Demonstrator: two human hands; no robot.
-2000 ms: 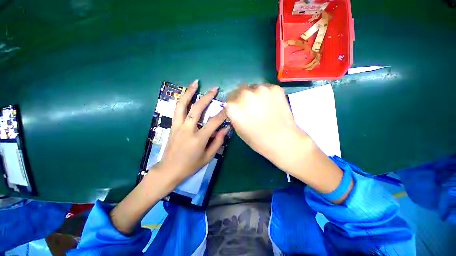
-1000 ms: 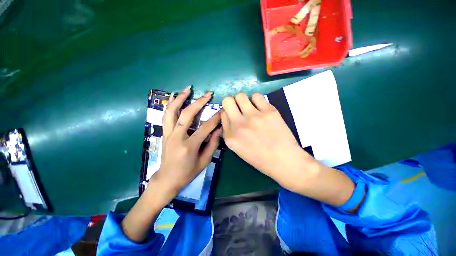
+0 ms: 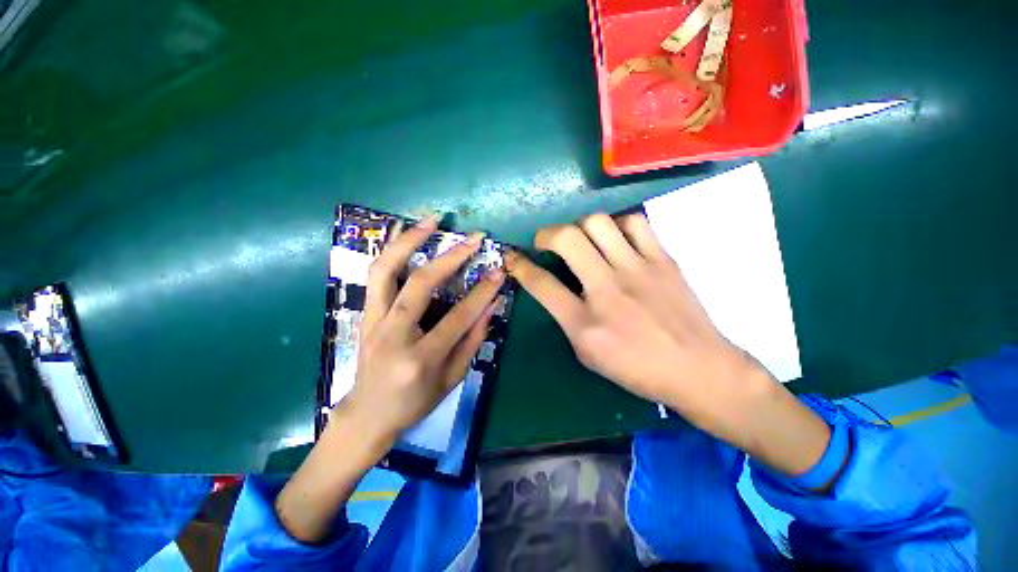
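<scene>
An open-backed tablet (image 3: 478, 385) lies on the green mat in front of me, its board end away from me and a light battery area near me. My left hand (image 3: 415, 346) lies flat over it with spread fingers, fingertips on the board end. My right hand (image 3: 625, 302) is at the tablet's upper right corner. Its index fingertip touches the corner and the other fingers are curled. I cannot tell whether it holds a small piece. A white sheet (image 3: 731, 263) with a dark band lies to the right, partly under my right hand and forearm.
A red tray (image 3: 698, 145) with tan strips (image 3: 717, 45) stands at the upper right. A thin white pointed tool (image 3: 854, 114) lies beside it. Another open tablet (image 3: 76, 391) lies at the far left. A blue sleeve (image 3: 67, 525) of another person shows at lower left.
My right hand has moved a little right from the board, and its index finger now points out to the corner. My left hand stays on the tablet. The view has shifted somewhat.
</scene>
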